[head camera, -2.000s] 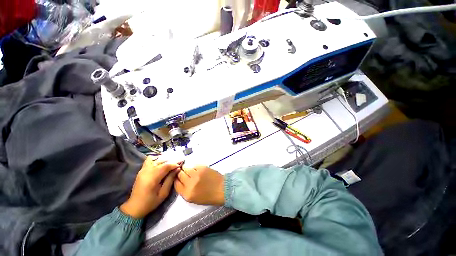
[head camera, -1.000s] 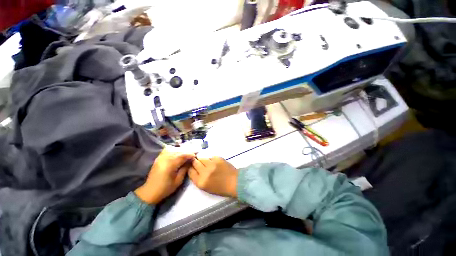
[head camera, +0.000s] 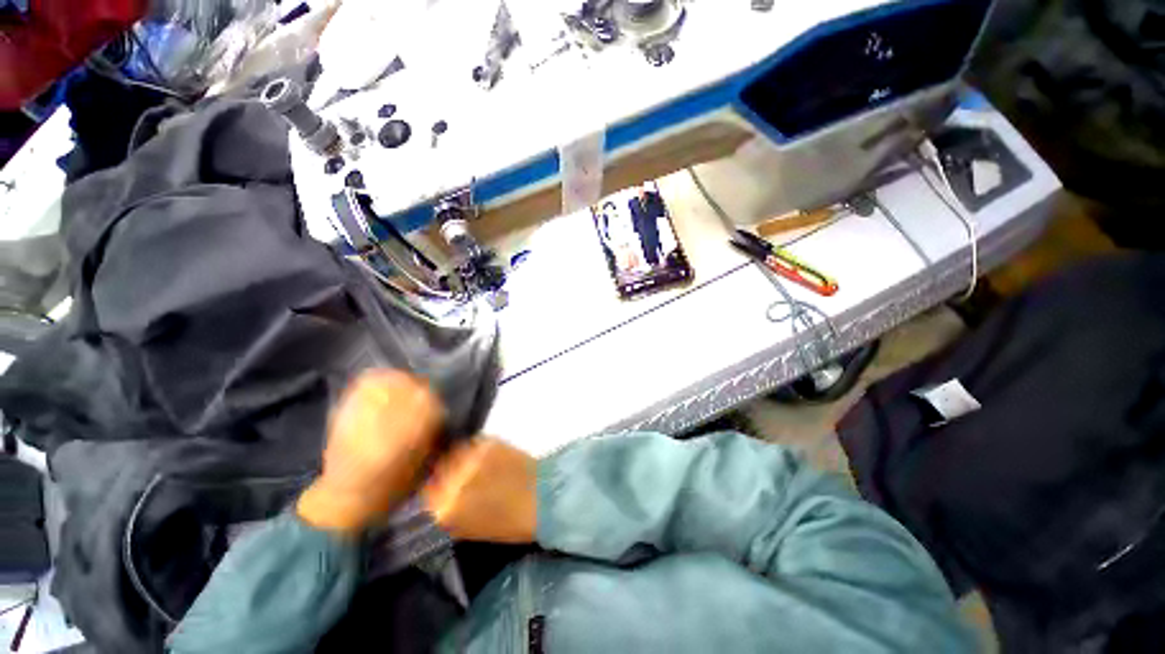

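The dark grey garment (head camera: 192, 307) is heaped left of the needle and hangs over the table's front edge. My left hand (head camera: 381, 441) is blurred, closed on the garment in front of the needle area. My right hand (head camera: 486, 489) is close beside it at the table edge, also blurred; the cloth between the hands is partly hidden, and the right fingertips cannot be made out. The presser foot and needle area (head camera: 475, 271) is beyond my hands, with a stretch of grey cloth reaching up to it. The white sewing machine (head camera: 537, 128) has a blue stripe.
A phone (head camera: 643, 240) lies under the machine arm. Snips with red and yellow-green handles (head camera: 786, 263) lie right of it, beside a grey cord (head camera: 801, 313). A black cloth pile with a white label (head camera: 945, 400) is at the right. The white table has a worn grey edge (head camera: 715, 397).
Both hands have moved from near the needle toward my body, over the table edge. The garment has been drawn with them, and its cloth now spreads in front of the needle. The view has shifted.
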